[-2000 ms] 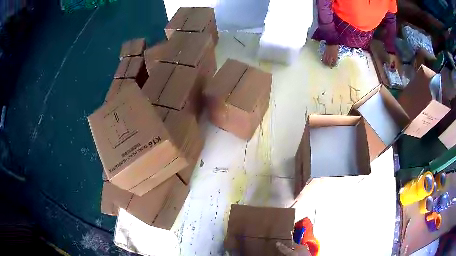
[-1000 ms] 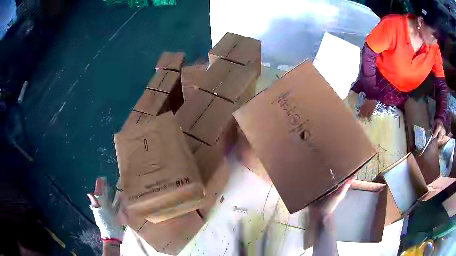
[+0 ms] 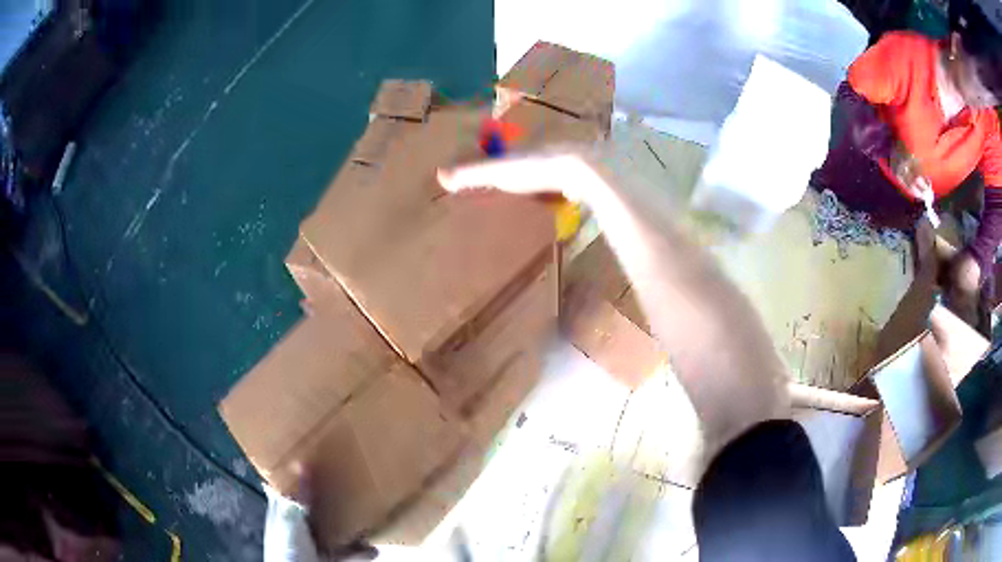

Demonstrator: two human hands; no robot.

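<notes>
A brown carton [image 3: 407,253] lies tilted on top of the carton stack, left of centre. My bare right hand [image 3: 511,176] reaches across its top, blurred. Parts of the tape gun [image 3: 500,136] show on both sides of this hand: red and blue above, yellow below. The hand appears closed around the tape gun; the grip is hidden. My left hand in a white glove [image 3: 288,529] is at the bottom left, at the near edge of a lower carton [image 3: 363,445]. It is blurred and partly cut off, and its fingers are unclear.
More closed cartons [image 3: 557,77] stand behind. Open cartons [image 3: 915,401] with pale insides are at the right. A person in orange [image 3: 912,93] sits across the pale table [image 3: 769,280]. A white block [image 3: 766,143] lies at the back. Green floor [image 3: 231,143] is at the left.
The carton lifted over the table a second ago now appears on the stack at left. My right arm has swung left over it. My left hand has moved right, against the lower carton.
</notes>
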